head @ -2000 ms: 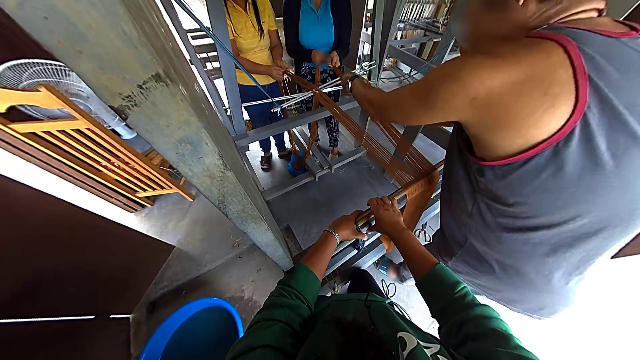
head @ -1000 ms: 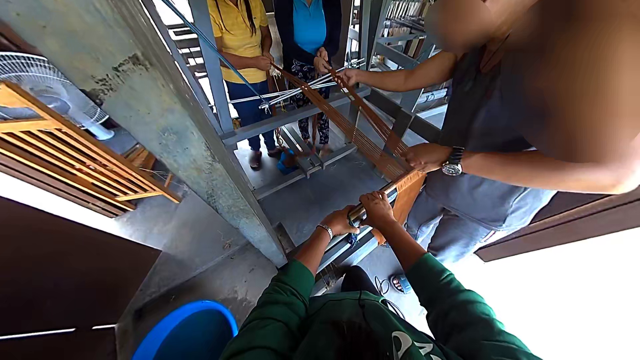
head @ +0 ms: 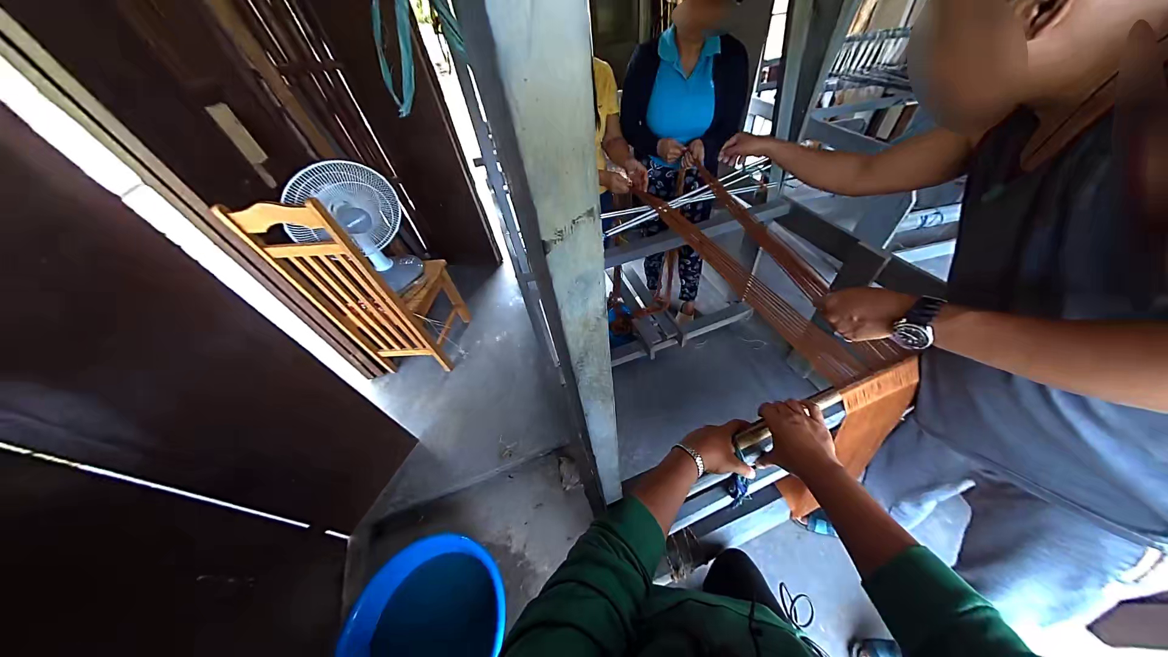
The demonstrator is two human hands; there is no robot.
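Note:
A metal roller (head: 830, 402) lies across the near side of a grey-painted loom frame. My left hand (head: 714, 447), with a bracelet at the wrist, grips its near end. Just to the right, my right hand (head: 798, 433) is closed over the top of the same roller. Orange-brown woven cloth (head: 869, 420) wraps the roller beyond my hands and hangs down. From it, brown warp threads (head: 776, 310) run away in two bands to people at the far side, who hold their ends. A person at the right rests a watch-wearing hand (head: 862, 313) near the threads; their other hand (head: 748, 148) reaches forward.
A grey post (head: 579, 274) rises left of my arms. A blue basin (head: 429, 593) stands on the floor at lower left. Beyond it are a wooden chair (head: 351, 283) and a white fan (head: 345, 205). White rods (head: 639, 216) cross the frame under the far threads.
The person at the right has turned and brought a watch-wearing hand down near the roller; it was farther up the threads. My hands stay on the roller. The view has swung left.

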